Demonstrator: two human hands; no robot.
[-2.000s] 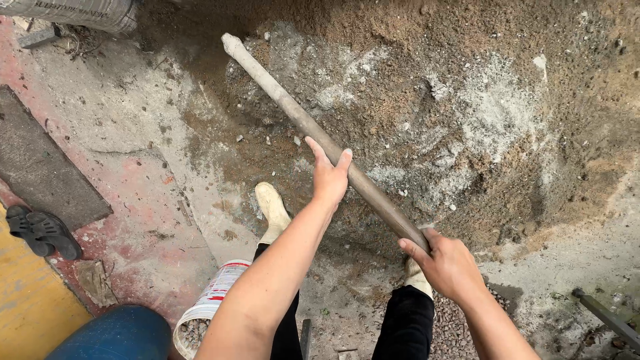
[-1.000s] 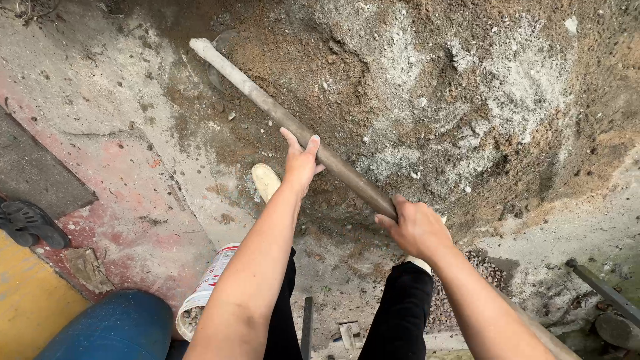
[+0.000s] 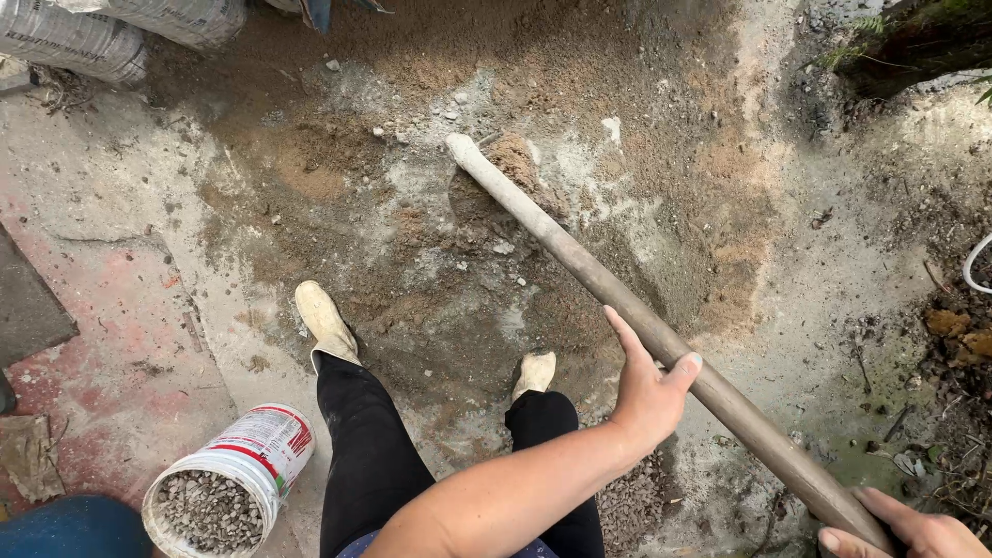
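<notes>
My left hand (image 3: 651,387) grips the middle of a long wooden tool handle (image 3: 589,267), thumb over the top. Near the lower right corner my right hand (image 3: 903,531) holds the handle's rear end, partly cut off by the frame. The handle slants up and left to its pale tip. Beneath the tip, a rounded blade, mostly hidden, lies against a mound of damp brown sand (image 3: 511,159). Around it spreads a mix of sand (image 3: 325,248) and grey powder with small stones.
A white plastic bucket of gravel (image 3: 209,511) tilts at lower left, beside my legs and pale boots (image 3: 322,314). Filled sacks (image 3: 70,39) lie at upper left. Gravel (image 3: 632,500) lies near my right leg. A mossy log (image 3: 914,46) is at upper right, a blue container (image 3: 74,531) at lower left.
Both hands and the handle have moved right, with my right hand now at the lower right corner. The handle's tip now lies over the middle of the sand mix. The view has shifted.
</notes>
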